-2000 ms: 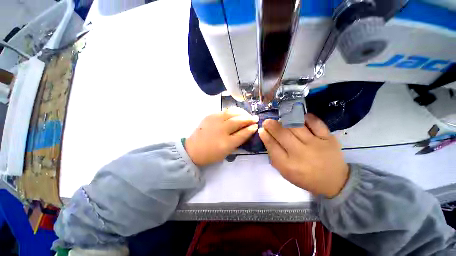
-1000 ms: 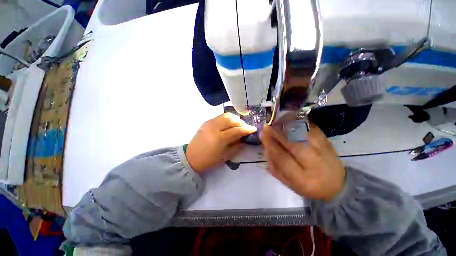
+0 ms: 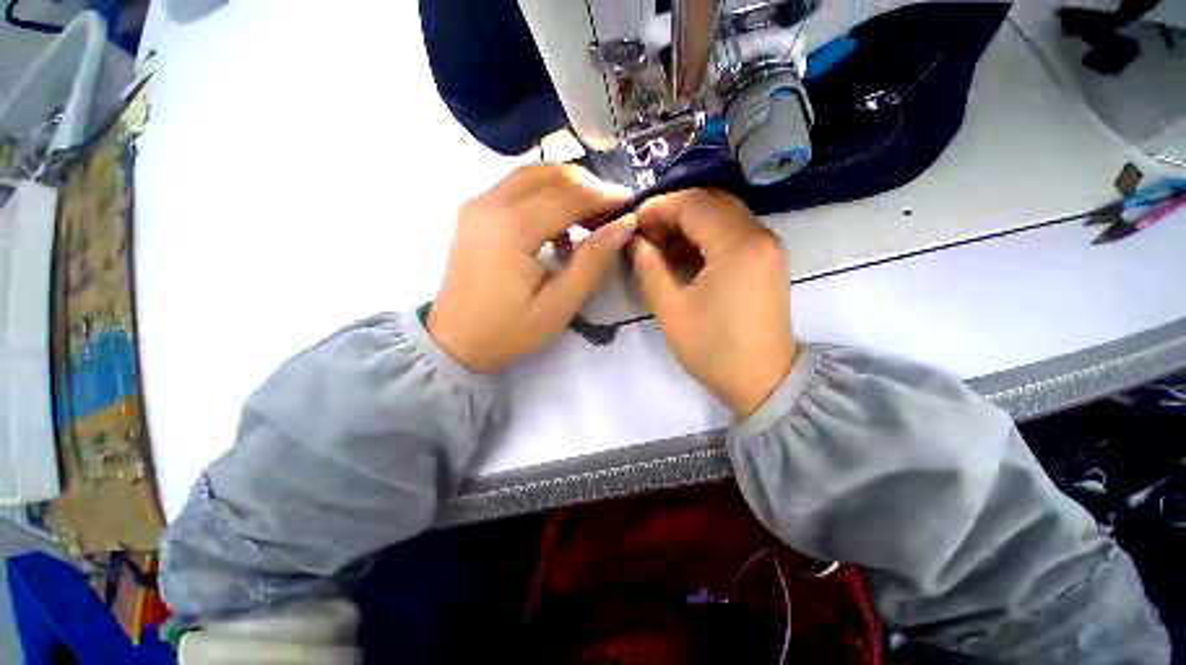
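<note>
The dark navy garment [image 3: 858,143] lies on the white machine bed, behind and to both sides of the sewing machine head [image 3: 562,59]. My left hand [image 3: 520,266] and my right hand [image 3: 722,292] meet just in front of the presser foot [image 3: 663,137]. Their fingertips pinch the near edge of the navy cloth. The grey block [image 3: 770,130] sits right of the foot. The fingers hide most of the edge between them. Whether the needle is in the cloth cannot be told.
Thread snips [image 3: 1138,214] lie at the right of the bed. A measuring tape strip [image 3: 598,487] runs along the table's front edge. A taped cardboard strip [image 3: 98,377] is at the left. Dark red cloth [image 3: 676,572] covers the lap. A navy heap [image 3: 1119,455] is low at right.
The view has shifted, so the machine head stands higher in the picture. My right hand has come away from beside the grey block and is now in front of it, its fingertips against my left ones.
</note>
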